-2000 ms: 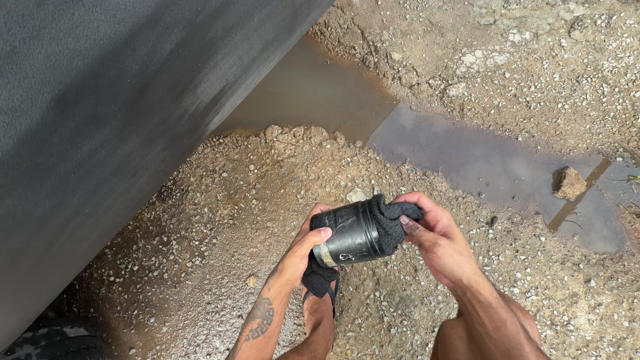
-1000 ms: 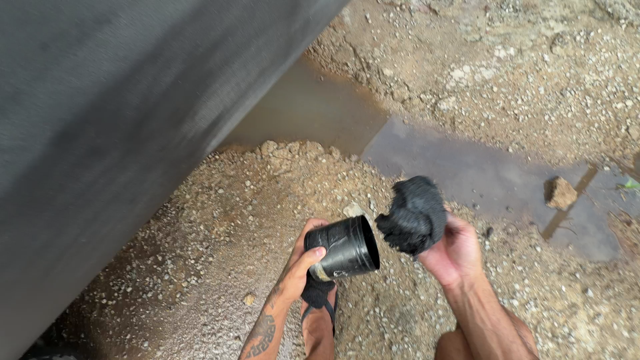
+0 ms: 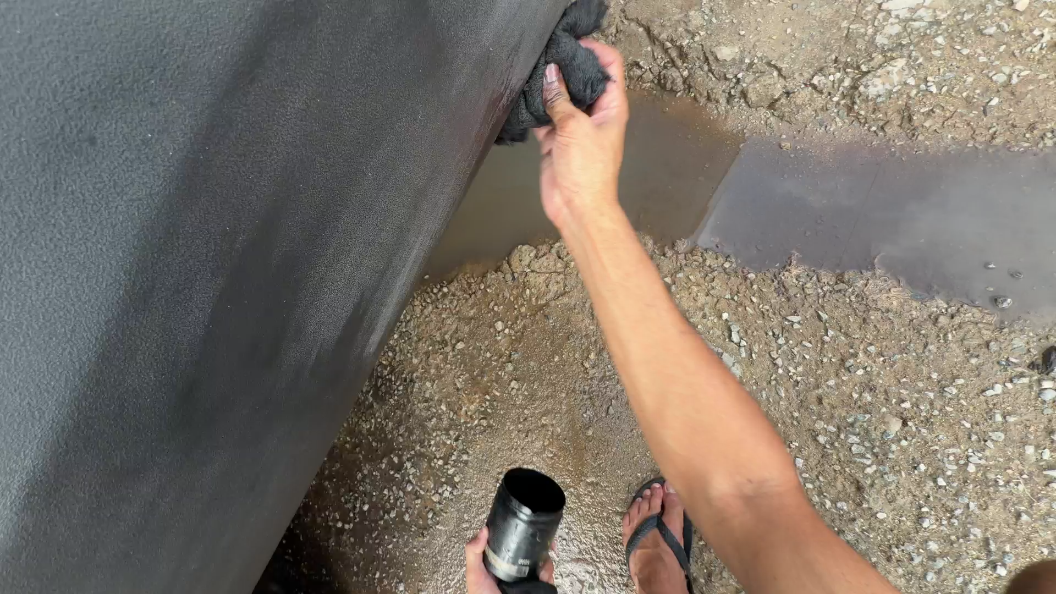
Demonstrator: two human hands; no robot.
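My right hand (image 3: pixel 582 132) grips a bunched black cloth (image 3: pixel 577 70) against the edge of a large dark textured panel (image 3: pixel 247 247), near the top of the view. At the bottom, my left hand (image 3: pixel 480 565) is closed around a black cylindrical container (image 3: pixel 525 524) whose open mouth faces up and away from me. A pale band runs around the container near its lower end. Something dark, perhaps cloth, shows just under it. The inside of the container is too dark to make out.
Wet gravel ground (image 3: pixel 511 371) lies below and to the right of the panel. A muddy puddle (image 3: pixel 866 206) stretches from beneath the panel's edge to the right. My foot in a black flip-flop (image 3: pixel 657 528) stands right of the container.
The black cloth was at the container's mouth, then apart from it; my right hand has carried it up to the panel. The container, lying sideways before, now has its mouth turned upward.
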